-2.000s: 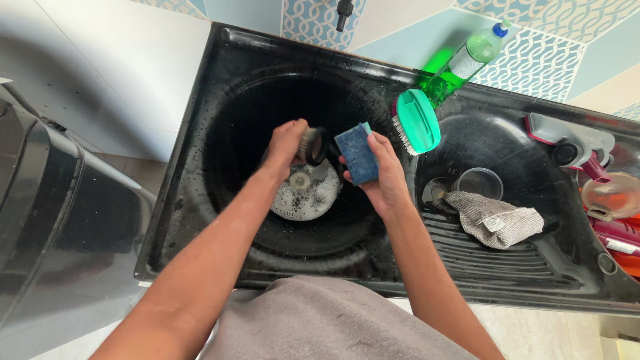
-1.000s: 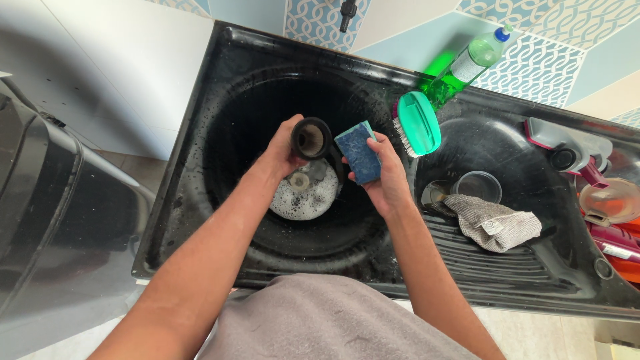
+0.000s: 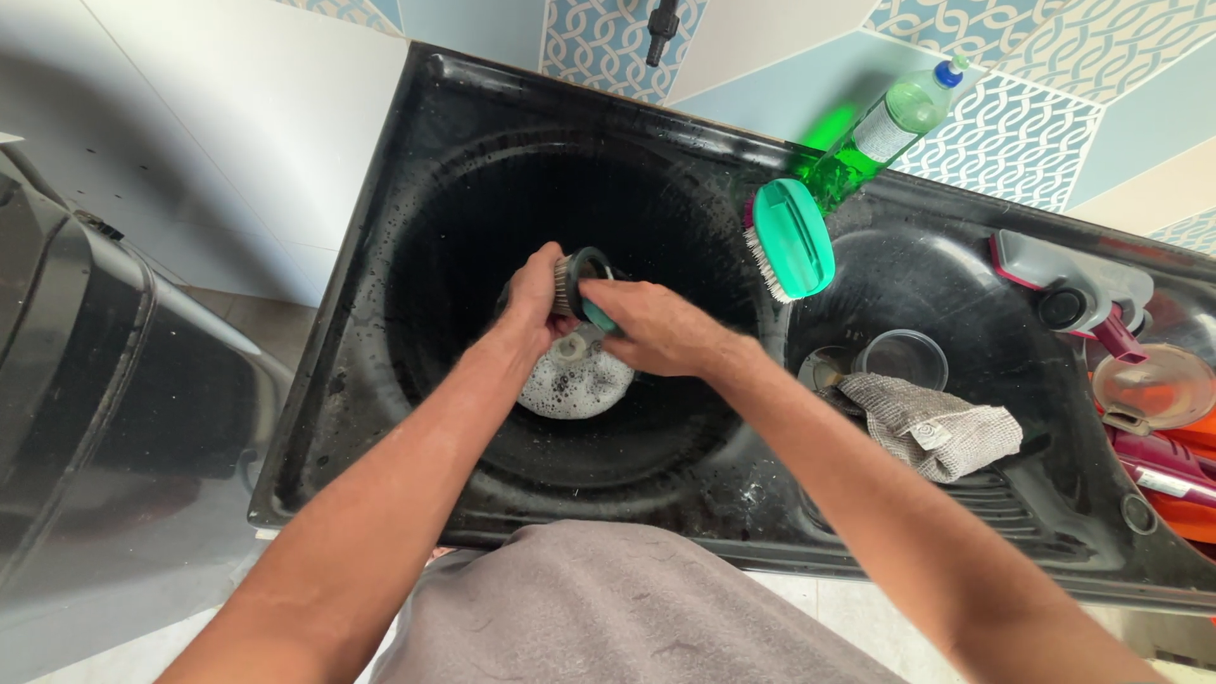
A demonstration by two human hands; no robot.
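Over the black sink basin (image 3: 570,456), my left hand (image 3: 534,302) grips a round dark part with bristle-like ridges (image 3: 564,283), its rim tilted up to the right. My right hand (image 3: 655,325) presses the sponge (image 3: 598,315) against the opening of that part; only a green edge of the sponge shows, the rest is hidden by my fingers. Below both hands, white suds (image 3: 579,382) lie around a pale fitting at the bottom of the basin. A green scrub brush (image 3: 793,237) with white bristles rests on the divider to the right.
A green bottle (image 3: 879,133) with a blue cap stands at the back edge. On the right lie a clear round cup (image 3: 902,361), a gray cloth (image 3: 936,427), a gray and maroon appliance part (image 3: 1073,285) and a clear container (image 3: 1154,385). A dark appliance (image 3: 114,399) stands at left.
My right hand has moved left with the blue and green sponge, which was held apart and now meets the round part. My left hand still holds that part, now turned toward the sponge.
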